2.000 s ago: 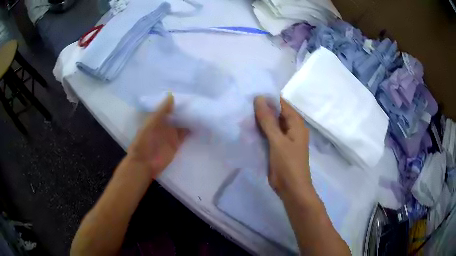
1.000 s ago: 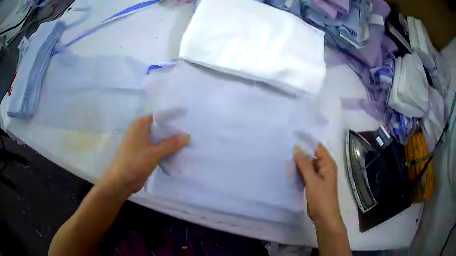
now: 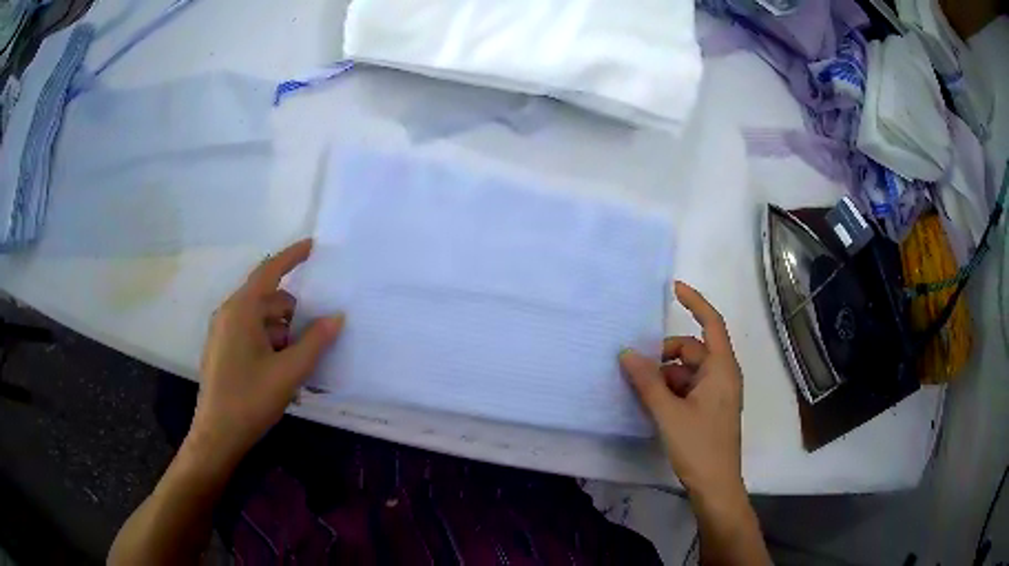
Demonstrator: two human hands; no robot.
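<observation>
A pale blue, finely striped fabric panel stack [image 3: 492, 299] lies flat before me near the table's front edge, with a faint crease across it. My left hand [image 3: 271, 321] is at its left edge, thumb on top and index finger along the side. My right hand [image 3: 686, 359] is at its right edge, thumb on top of the cloth and index finger pointing up beside the edge. Both hands hold the edges; the fingertips under the cloth are hidden. Whether a thin white sheet lies on top, I cannot tell.
A thick white interlining stack [image 3: 531, 50] lies behind. The iron [image 3: 841, 304] rests on a dark pad [image 3: 824, 426] at right, beside a yellow-orange bundle [image 3: 935, 299]. A thin blue sheet [image 3: 166, 166] and folded blue bundle [image 3: 39, 133] lie left. Lilac cloth [image 3: 813, 66] is heaped at back right.
Both hands have come from handling blurred, lifted cloth to the side edges of the flat panels. The view has shifted, and the stripes now show clearly.
</observation>
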